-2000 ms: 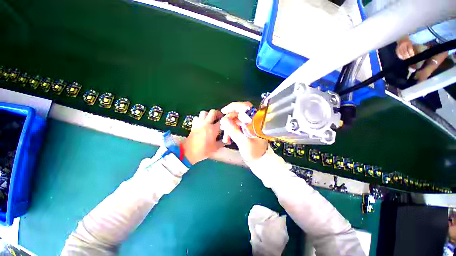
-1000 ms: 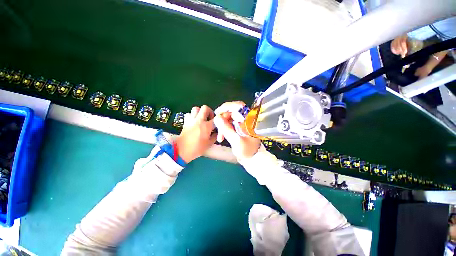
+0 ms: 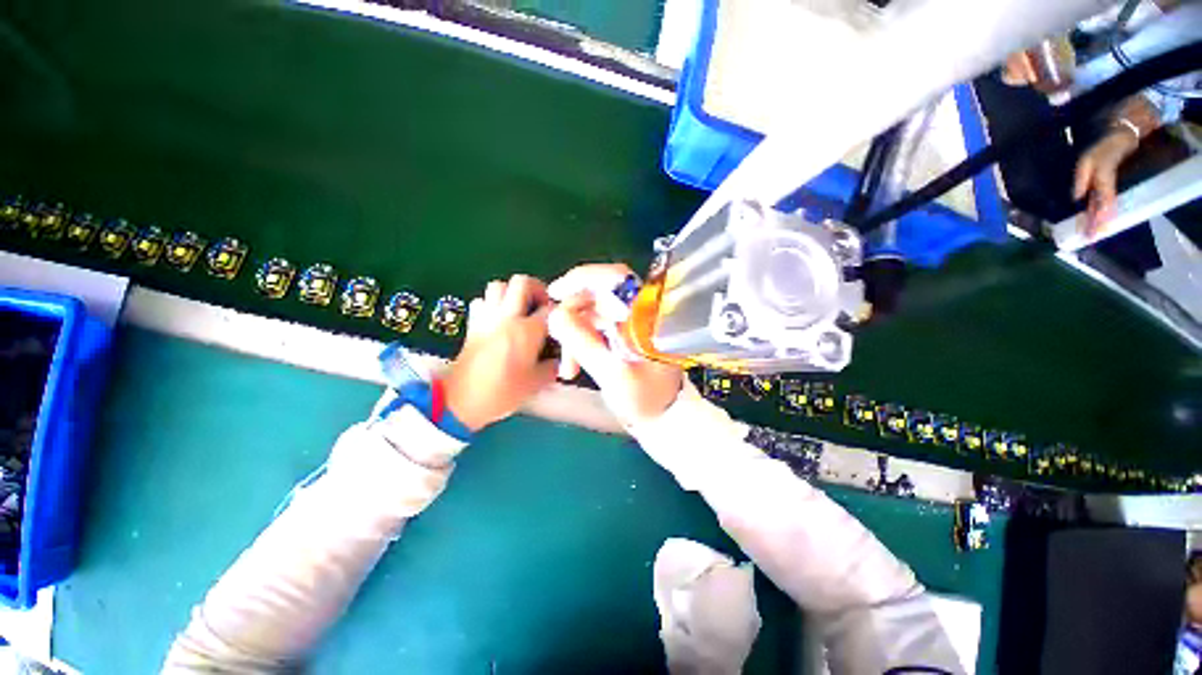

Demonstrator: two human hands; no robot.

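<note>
My left hand (image 3: 498, 353), with a blue and red wrist strap (image 3: 429, 396), is at the near edge of the green conveyor belt (image 3: 396, 145). My right hand (image 3: 613, 350) touches it, fingertips together. Both hands close around a small dark part (image 3: 551, 351), mostly hidden between the fingers. The silver pneumatic cylinder (image 3: 758, 290) with its orange-yellow mount (image 3: 646, 321) stands right beside my right hand and hides part of it. A row of small black-and-yellow electronic parts (image 3: 316, 284) lies on the belt on both sides of my hands.
A blue bin of dark pieces (image 3: 66, 448) stands at left. A blue tote (image 3: 699, 139) is across the belt. A pale crumpled cloth (image 3: 705, 600) lies near my right forearm. Black trays (image 3: 1114, 600) are at right. Another person's hand (image 3: 1101, 172) shows at upper right.
The row left of my hands has moved to the right along the belt relative to my left hand. Both hands have shifted slightly left, still together. The other person's hand at upper right has moved.
</note>
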